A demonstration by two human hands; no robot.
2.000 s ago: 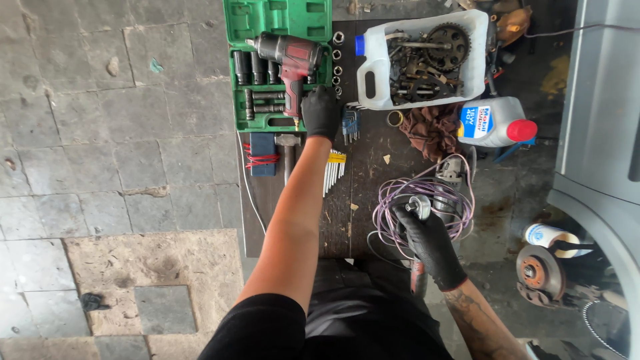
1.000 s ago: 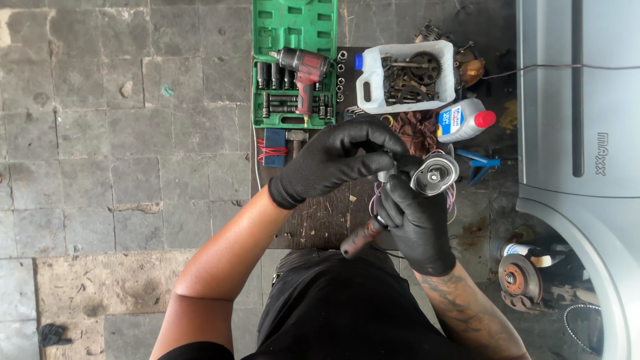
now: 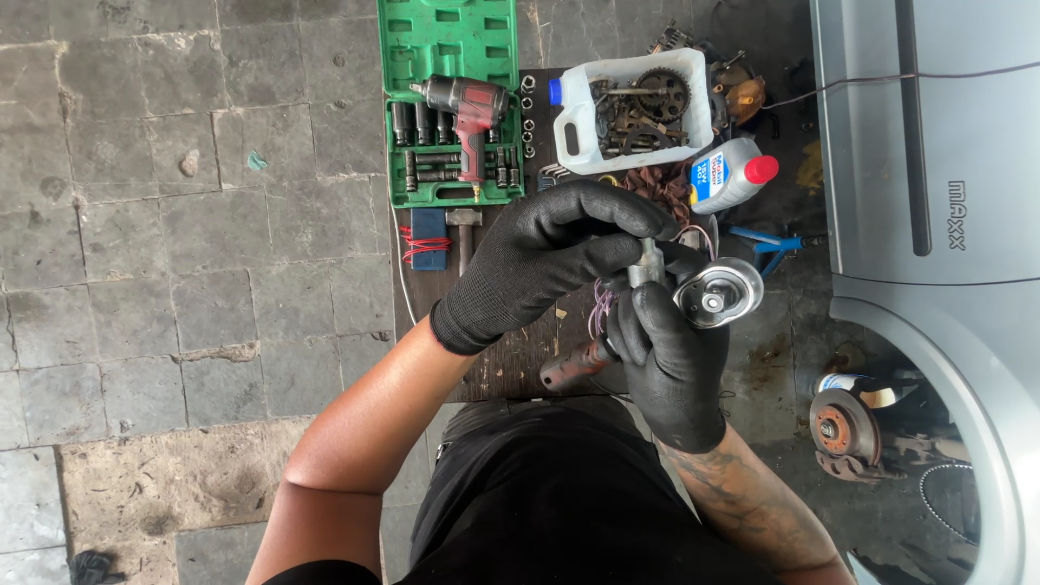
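My left hand [image 3: 552,260], in a black glove, pinches a small silver metal socket [image 3: 647,264] between thumb and fingers. My right hand [image 3: 678,361], also gloved, is closed around what looks like a ratchet wrench [image 3: 719,292]. Its round chrome head faces up beyond the fingers, and a worn red-and-black grip sticks out at lower left. The right thumb touches the lower end of the socket, which is beside the ratchet head, not on its drive. The fingers hide part of the socket and the wrench's middle.
Beyond the hands are a red impact wrench [image 3: 467,114] on a green socket case [image 3: 455,201], loose sockets [image 3: 529,126], a hammer [image 3: 465,218], a cut plastic jug [image 3: 630,166] of metal parts and an oil bottle [image 3: 735,175]. A grey car body [image 3: 934,325] stands at right.
My left hand has come back from beside the green case to my right hand, and now holds a socket. My right hand has turned the ratchet wrench so its grip points lower left.
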